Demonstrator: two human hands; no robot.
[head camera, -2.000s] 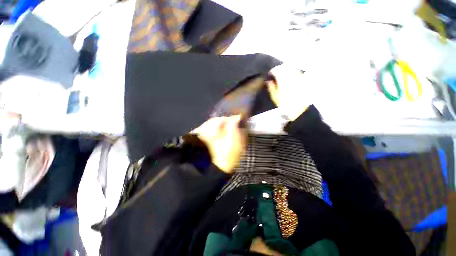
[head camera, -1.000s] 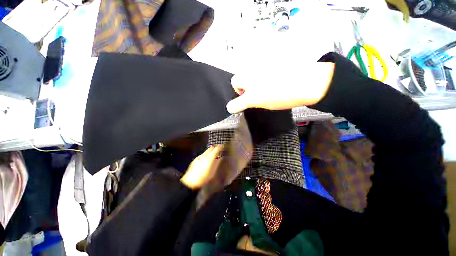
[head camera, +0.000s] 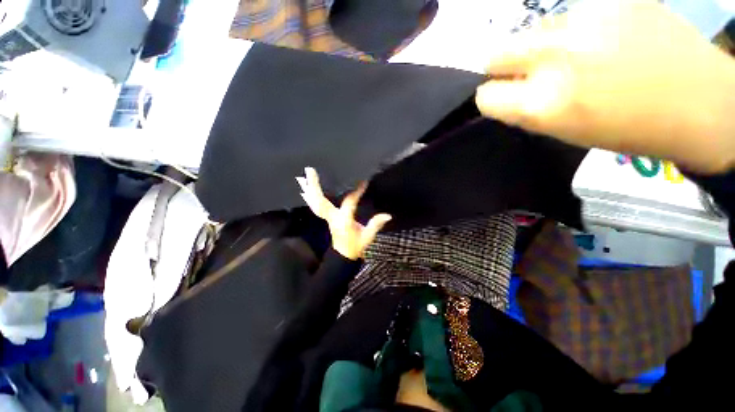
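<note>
A black fabric panel (head camera: 322, 121) spreads over the table edge in front of me, with a second, darker black part (head camera: 475, 173) hanging to its right. My right hand (head camera: 564, 88), large and close to the camera, pinches the panel's upper right corner between thumb and fingers. My left hand (head camera: 342, 217) is at the panel's lower edge, fingers spread, holding nothing that shows. The brown plaid cloth (head camera: 286, 24) lies at the top, beside a black folded part.
The white table's front edge (head camera: 645, 213) runs across. Green and yellow scissor handles (head camera: 647, 166) show partly behind my right wrist. A grey box with a fan grille (head camera: 76, 28) stands upper left. Plaid pieces (head camera: 637, 314) lie on blue material below right. Pale cloth (head camera: 153, 273) hangs left.
My right hand has risen closer to the camera, keeping the panel's corner and lifting it. My left hand has let go of the hanging cloth and opened near the panel's lower edge. More dark fabric shows right.
</note>
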